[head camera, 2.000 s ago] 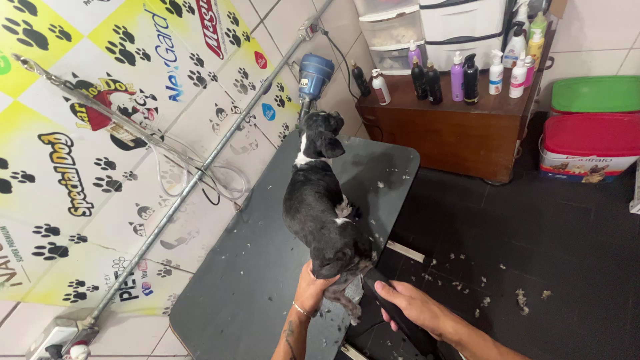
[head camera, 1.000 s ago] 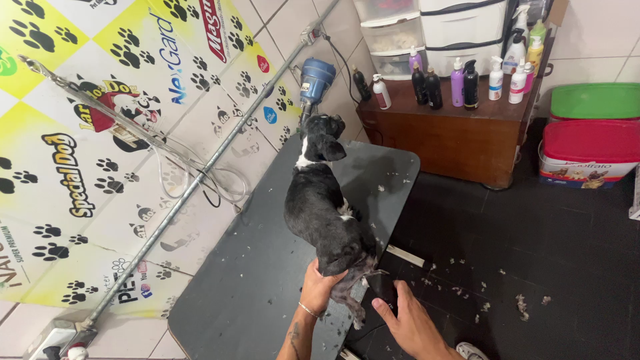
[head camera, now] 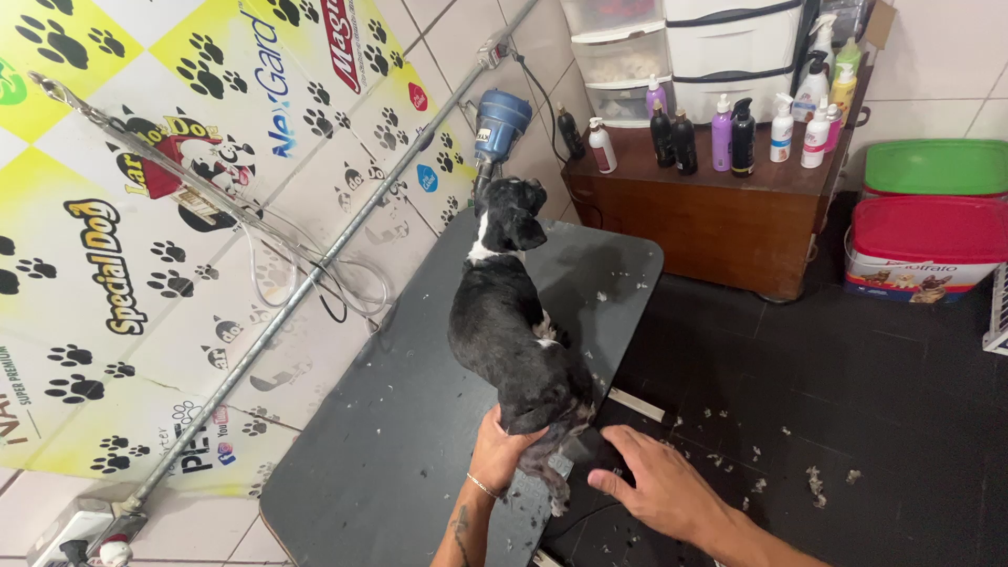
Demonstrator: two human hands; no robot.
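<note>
A black and white dog (head camera: 512, 323) with short hair stands on a grey grooming table (head camera: 378, 441), back toward me, head at the far end. My left hand (head camera: 500, 453) grips its hindquarters, thumb across the rump near the tail. At the right of the rear legs, my right hand (head camera: 657, 484) curls around a dark tool, seemingly an electric clipper (head camera: 594, 455), which blends into the black floor. Its head is close to the rear leg; whether it touches is unclear. A dark cord (head camera: 579, 521) runs below that hand.
Hair clumps (head camera: 817, 487) lie on the floor and table. A metal bar (head camera: 378, 193) runs along the tiled wall, near a blue dryer-like device (head camera: 502, 126). Pump bottles (head camera: 721, 134) and plastic drawers (head camera: 728, 47) stand on a wooden cabinet (head camera: 693, 216). Lidded tubs (head camera: 929, 228) are at right.
My right hand has turned: two seconds ago the dark tool's body showed below the fingers, and now it is mostly hidden beside them. My left hand stays at the dog's rear.
</note>
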